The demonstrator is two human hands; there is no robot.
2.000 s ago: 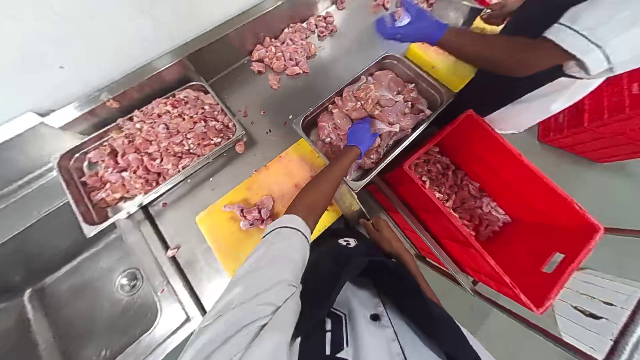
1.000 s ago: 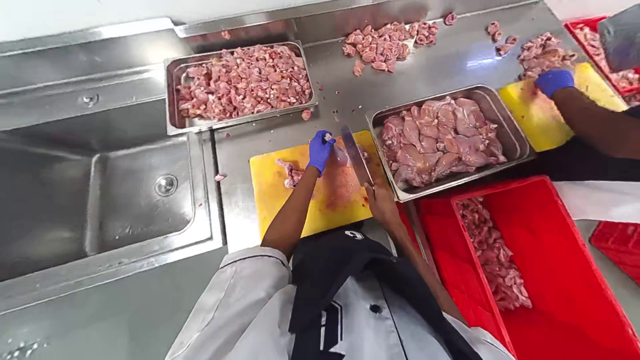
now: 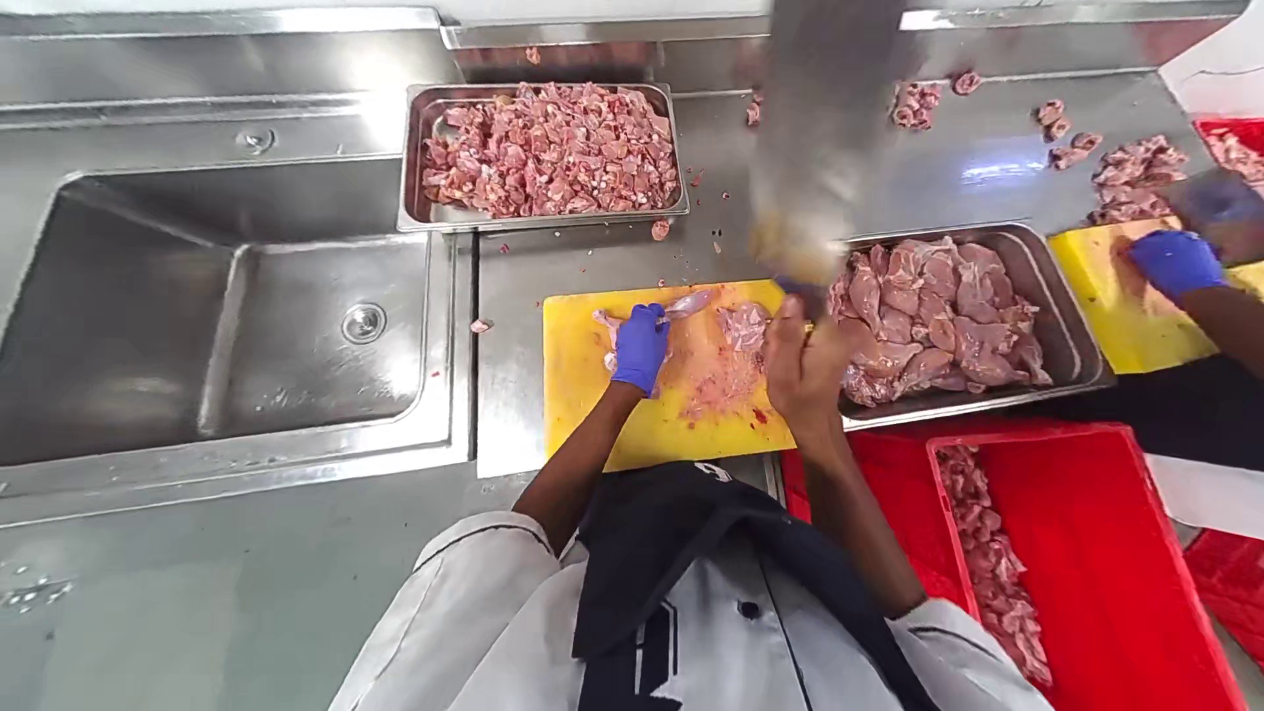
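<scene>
My left hand (image 3: 642, 348), in a blue glove, holds a raw chicken leg piece (image 3: 688, 304) down on the yellow cutting board (image 3: 583, 415). My bare right hand (image 3: 805, 365) grips the handle of a cleaver (image 3: 825, 128), its broad blade raised and blurred above the board's right edge. Another raw chicken piece (image 3: 743, 326) lies on the board between my hands. More raw chicken pieces (image 3: 918, 306) fill a steel pan (image 3: 1076, 346) at the right. Behind the board, small chopped chicken pieces (image 3: 563, 148) are heaped in a second steel pan (image 3: 407, 188).
A steel sink (image 3: 326, 326) is at the left. A red crate (image 3: 1106, 553) with meat along one side stands below the right pan. At far right a co-worker's blue-gloved hand (image 3: 1177, 262) rests over another yellow board (image 3: 1096, 306). Meat scraps lie on the steel counter (image 3: 711, 148).
The view has swung. One second ago the cleaver was low over the board; it is now raised high. My left hand was in the pan two seconds ago and is now on the board.
</scene>
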